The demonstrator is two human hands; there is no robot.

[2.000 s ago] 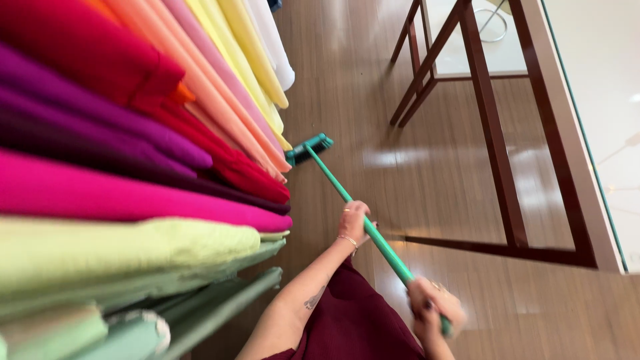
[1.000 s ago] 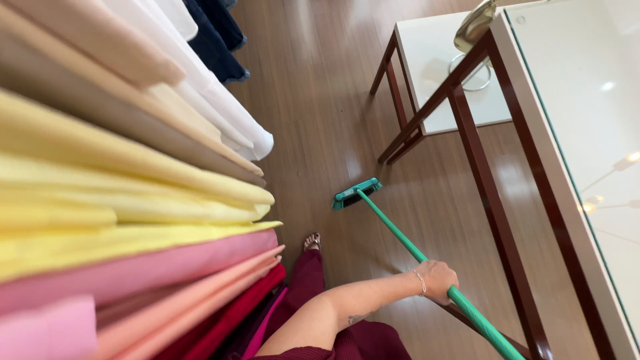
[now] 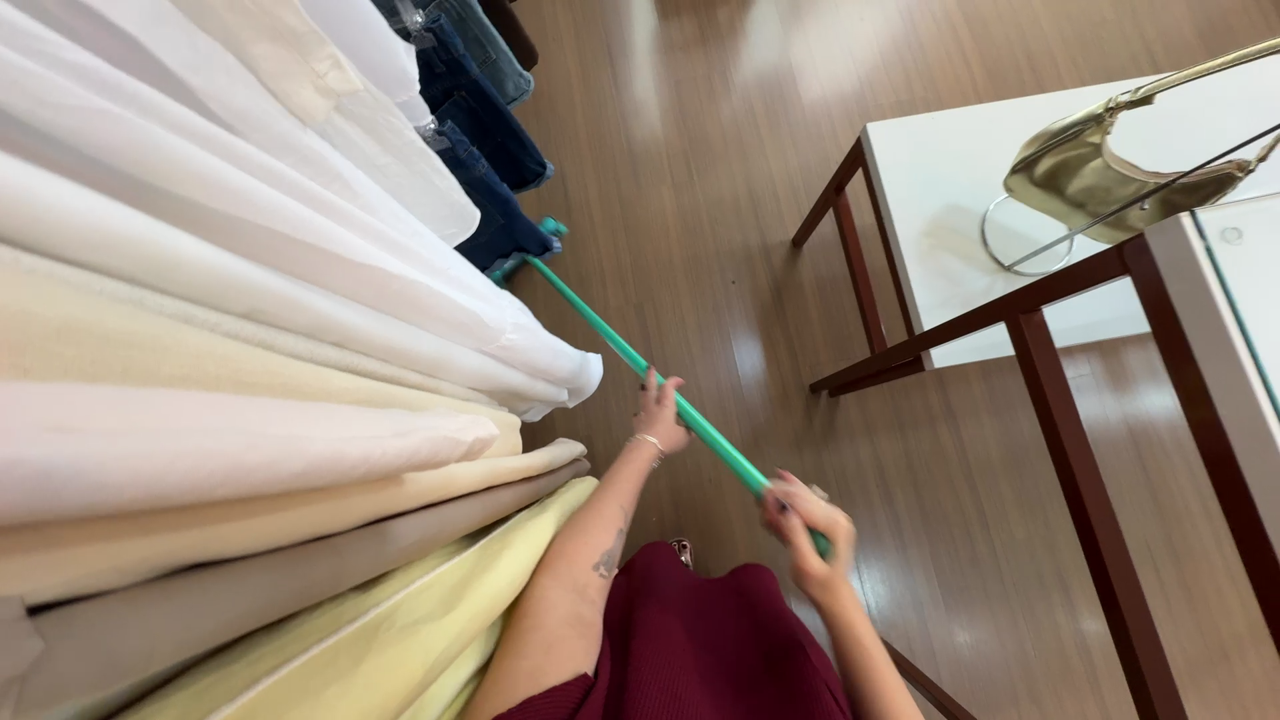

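A green broom handle (image 3: 600, 328) slants from the lower right up to the left. Near its top end my right hand (image 3: 812, 525) is wrapped around it, a little blurred. Farther down the shaft, my left hand (image 3: 660, 412) rests against it with some fingers raised, the thumb side at the handle. The green broom head (image 3: 552, 228) lies low at the floor, mostly hidden beneath the hem of hanging blue jeans (image 3: 490, 210). Beside my left forearm hang white garments (image 3: 400, 290) and a yellow garment (image 3: 400, 610).
Wooden floor (image 3: 690, 180) runs between the clothes and the furniture. At the right stand a white-topped low table (image 3: 930, 180) with a gold handbag (image 3: 1090, 170) and metal ring stand (image 3: 1030, 240), and a taller table with dark red legs (image 3: 1080, 490). My foot (image 3: 682, 552) shows below.
The broom head has moved from the open floor to under the hanging jeans. Both hands now show at the handle; one second ago only one did. The view has moved along the clothes rack.
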